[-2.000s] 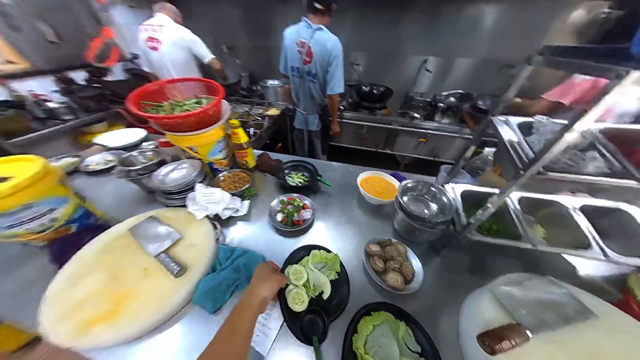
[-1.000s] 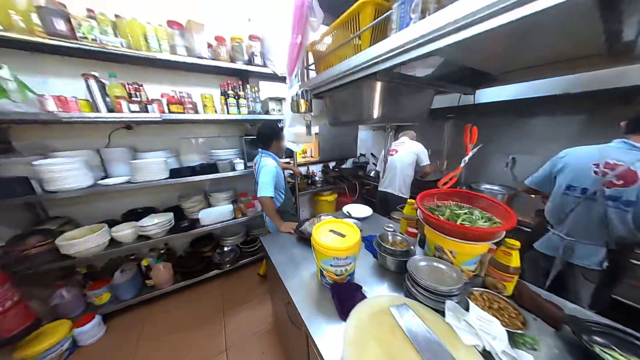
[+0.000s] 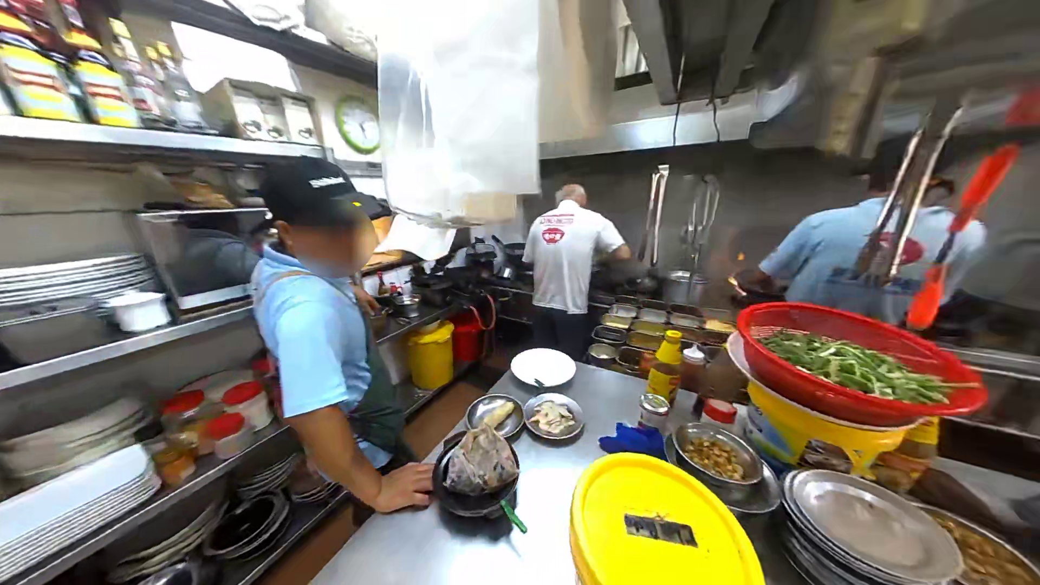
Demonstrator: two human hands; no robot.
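Neither my left hand nor my right hand shows in the head view now, so what they hold or touch is hidden. Closest to me stands a bucket with a yellow lid [image 3: 662,524] on the steel worktop [image 3: 366,552]. Beyond it to the left, a black bowl [image 3: 463,505] holds a large greyish lump of food [image 3: 481,461]; a green-tipped handle lies by its rim. Two metal dishes of food [image 3: 554,416] and a white plate [image 3: 543,367] sit farther back. At the right, a red colander [image 3: 861,414] of cut green vegetables rests on a yellow bucket [image 3: 812,431].
A co-worker [image 3: 317,325] in a blue shirt leans a hand on the worktop's left edge. Two more people stand at the stoves behind. Shelves [image 3: 203,455] with stacked plates line the left. Stacked metal plates [image 3: 873,520] are near right; red-handled tongs [image 3: 942,260] hang above the colander.
The view has swung far to the left. A hand of mine beside the black plate of cucumber and lettuce two seconds ago is out of sight. The co-worker at left appears much closer.
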